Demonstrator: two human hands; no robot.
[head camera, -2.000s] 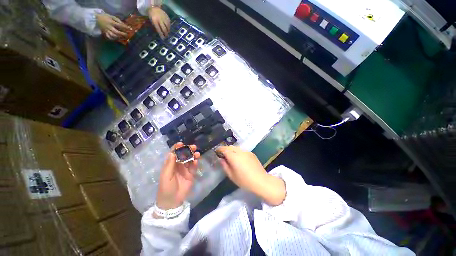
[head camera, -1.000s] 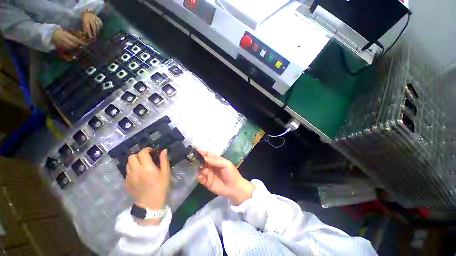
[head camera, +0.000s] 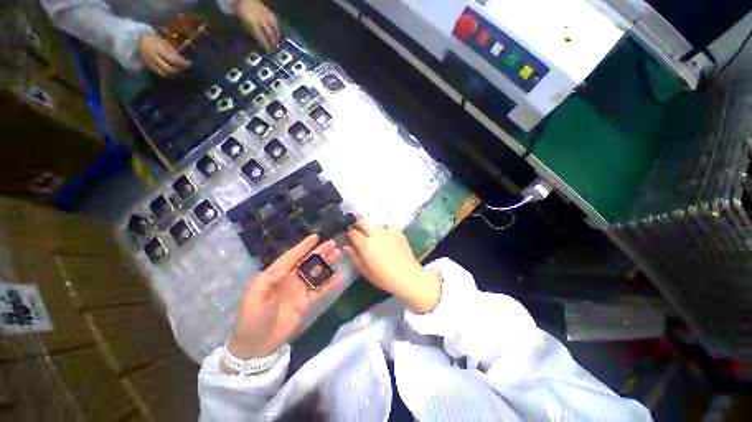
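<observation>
My left hand (head camera: 284, 293) is turned palm up at the near edge of the clear tray and holds a square watch housing (head camera: 316, 270) with a shiny rim on its fingers. My right hand (head camera: 383, 254) is at the near right corner of the black fixture (head camera: 289, 198); its fingertips touch that corner, and whether they hold a part is hidden. The fixture lies on the clear blister tray (head camera: 177, 288). Several dark housings (head camera: 253, 171) sit in rows in the tray's pockets beyond the fixture.
A co-worker's hands (head camera: 163, 56) hold an orange-brown fixture (head camera: 183, 31) beyond black gridded trays (head camera: 177, 107). A white machine with a control panel (head camera: 499, 51) stands at the upper right. Stacked blister trays (head camera: 701, 255) are at the right, wrapped cartons (head camera: 91, 330) at the left.
My left hand has drawn back from over the fixture and turned palm up, now showing a housing. My right hand has moved onto the fixture's corner. The camera view has shifted.
</observation>
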